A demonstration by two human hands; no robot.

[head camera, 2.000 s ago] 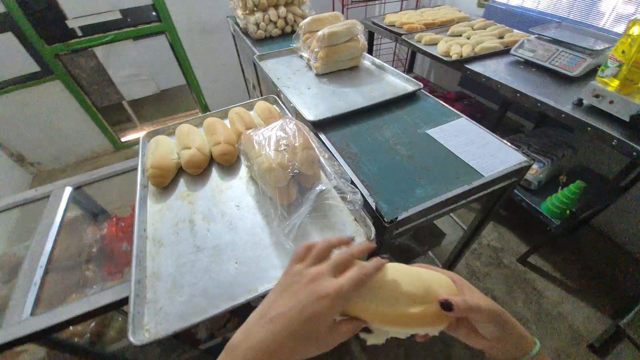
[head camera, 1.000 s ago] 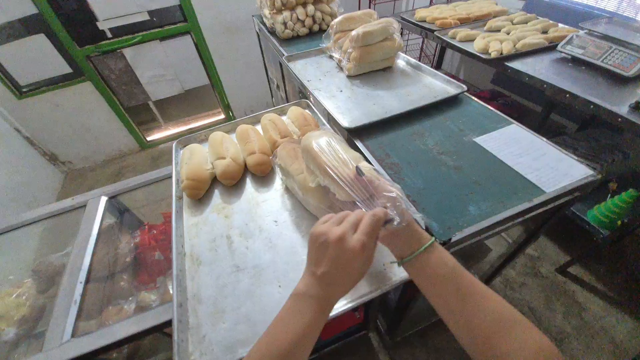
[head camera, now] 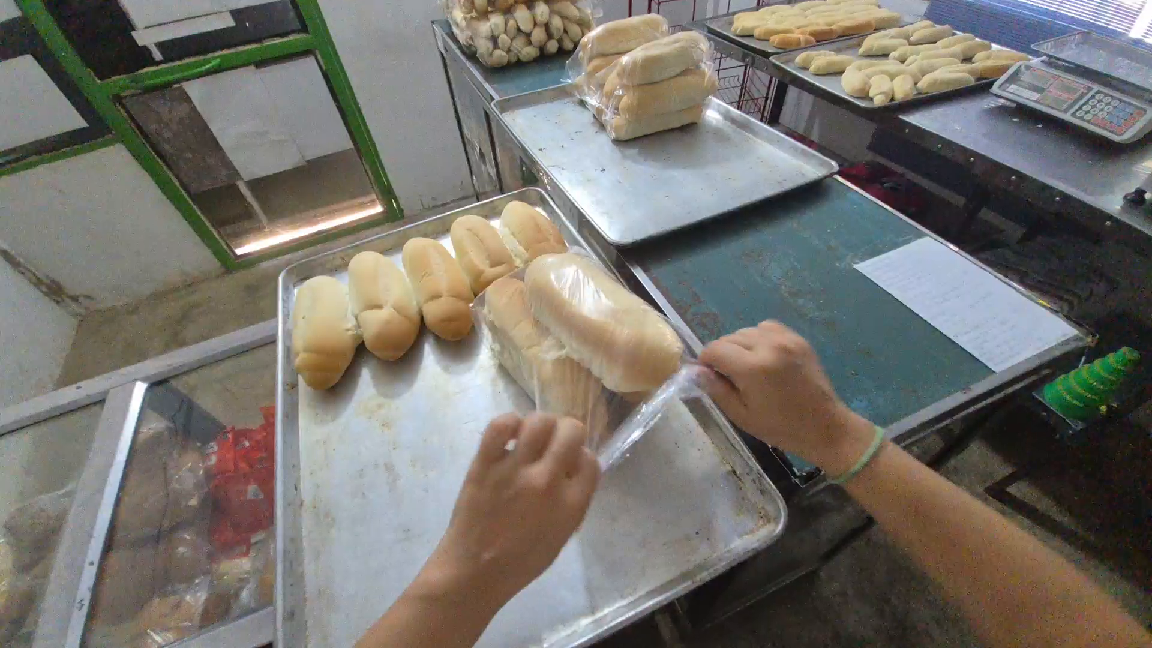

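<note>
My left hand (head camera: pixel 531 486) and my right hand (head camera: pixel 774 387) each pinch the edge of a clear plastic bag (head camera: pixel 652 409), drawn straight between them. Inside the bag lie several bread rolls (head camera: pixel 603 324), one resting on top of others, at the right side of a metal baking tray (head camera: pixel 396 540). A row of several loose rolls (head camera: pixel 441 288) lines the tray's far end, beyond the bag. A green band circles my right wrist.
Bagged rolls (head camera: pixel 661 81) stand on a second metal tray (head camera: pixel 765 153) on a green-topped table (head camera: pixel 774 270) with a written sheet (head camera: pixel 976 301). A digital scale (head camera: pixel 1075 99) and trays of bread (head camera: pixel 900 67) are at the back right. A glass display case (head camera: pixel 180 504) is at the left.
Two seconds ago my hands held a roll outside the bag; now the rolls near them are inside it. Since one second ago my hands have moved apart, stretching the bag's edge.
</note>
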